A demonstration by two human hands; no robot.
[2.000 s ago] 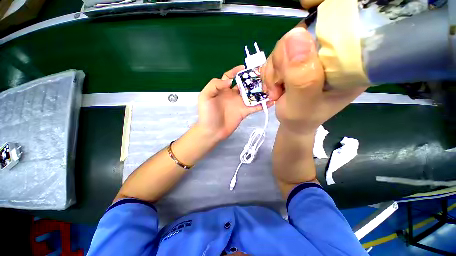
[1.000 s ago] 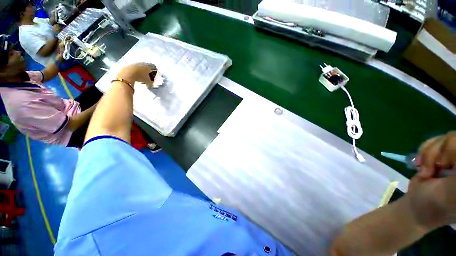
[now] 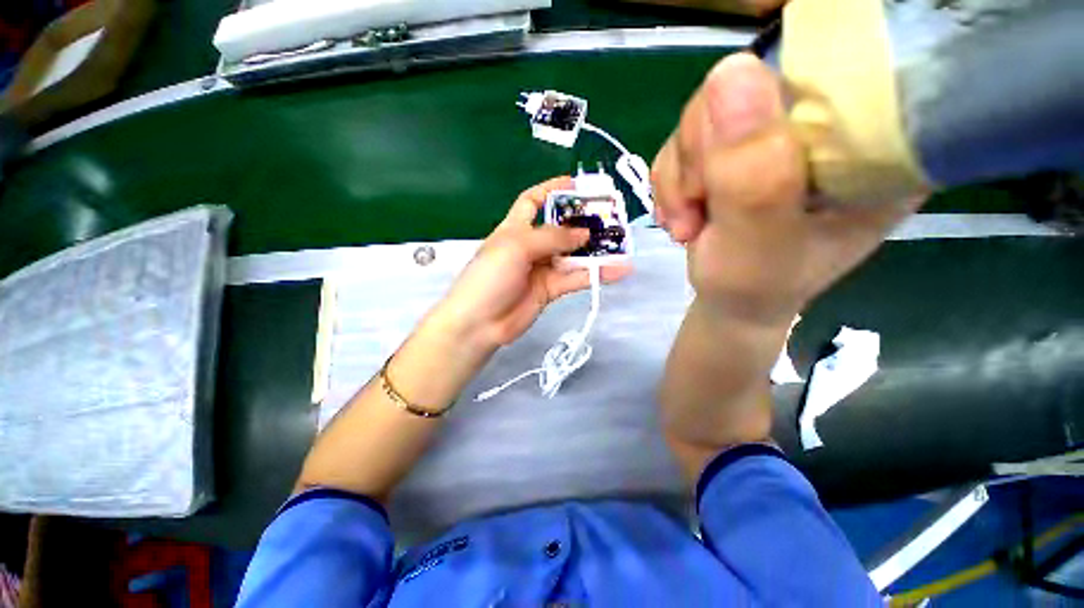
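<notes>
My left hand (image 3: 505, 273) holds an open white power adapter (image 3: 592, 226) above the pale foam sheet (image 3: 571, 439), with a finger over its dark circuit board. Its two-pin plug points away from me. Its thin white cord (image 3: 568, 356) hangs down, tied in a coil. My right hand (image 3: 749, 190) is closed around the glue gun (image 3: 838, 101), at the band of cream-yellow tape. The grey barrel fills the upper right. The nozzle shows only faintly beside the adapter's upper right side.
A second open adapter (image 3: 555, 116) lies on the green conveyor belt (image 3: 357, 154), its cord running toward my right hand. A foam-covered slab (image 3: 107, 368) lies at the left. A crumpled white scrap (image 3: 840, 380) lies at the right. A long tray (image 3: 380, 42) stands beyond the belt.
The view has swung back from the left. My left hand has come back from the foam-covered slab and now holds an adapter. The gun has risen into view in my right hand.
</notes>
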